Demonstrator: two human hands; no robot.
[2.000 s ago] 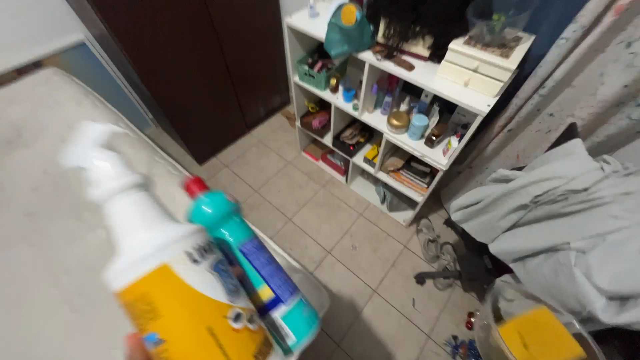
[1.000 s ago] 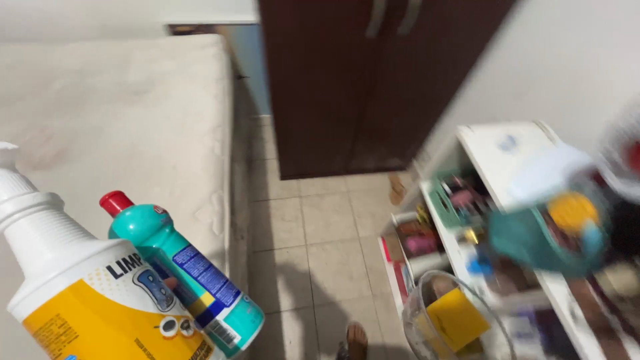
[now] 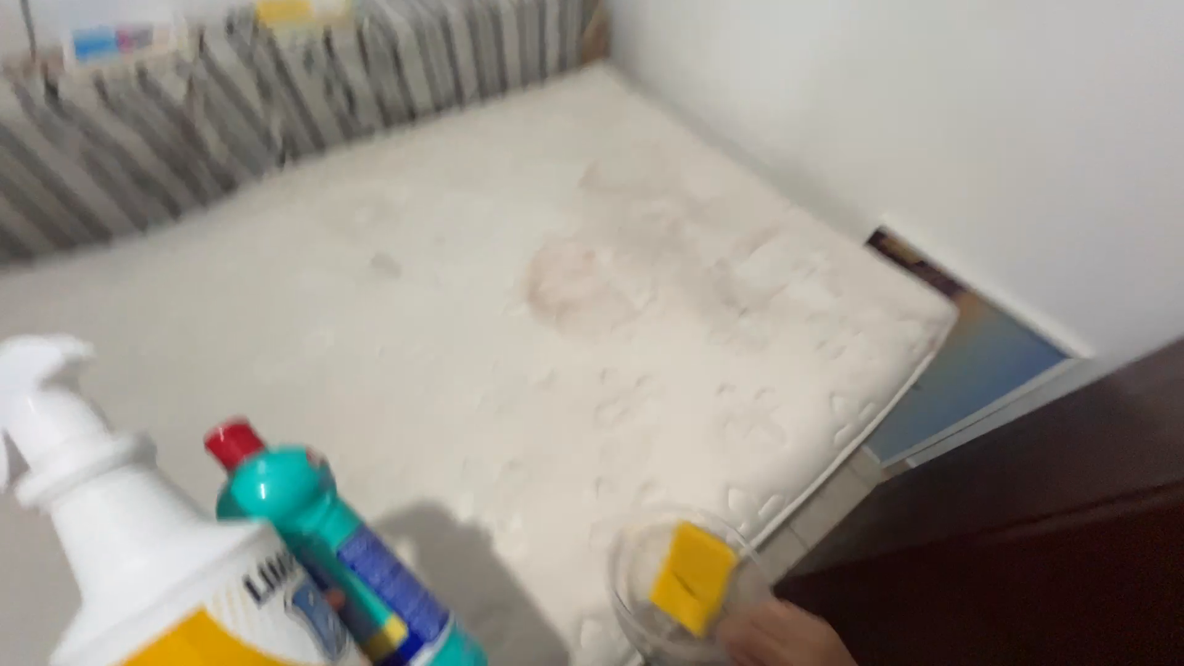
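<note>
A white spray bottle (image 3: 157, 555) with a yellow label and a teal bottle (image 3: 342, 555) with a red cap are held side by side at the lower left. Of my left hand (image 3: 335, 599) only a bit of finger shows between the two bottles; the rest is hidden. At the bottom, right of centre, my right hand (image 3: 786, 634) grips a clear plastic container (image 3: 629, 592) by its side. A yellow sponge or cloth (image 3: 694, 578) lies in that container. Behind them spreads a bare, pale mattress (image 3: 444, 324) with brownish stains.
Striped fabric (image 3: 305, 102) runs along the mattress's far side, with blurred small items above it. A white wall (image 3: 906, 111) rises at the right. A picture panel (image 3: 980, 361) leans low beside the mattress corner, near a dark brown wardrobe (image 3: 1017, 564) and tiled floor (image 3: 832, 509).
The view has swung left from the shelves and wardrobe to the mattress. The bottles stay at the lower left; the clear container remains in view, now with my right hand visible on it.
</note>
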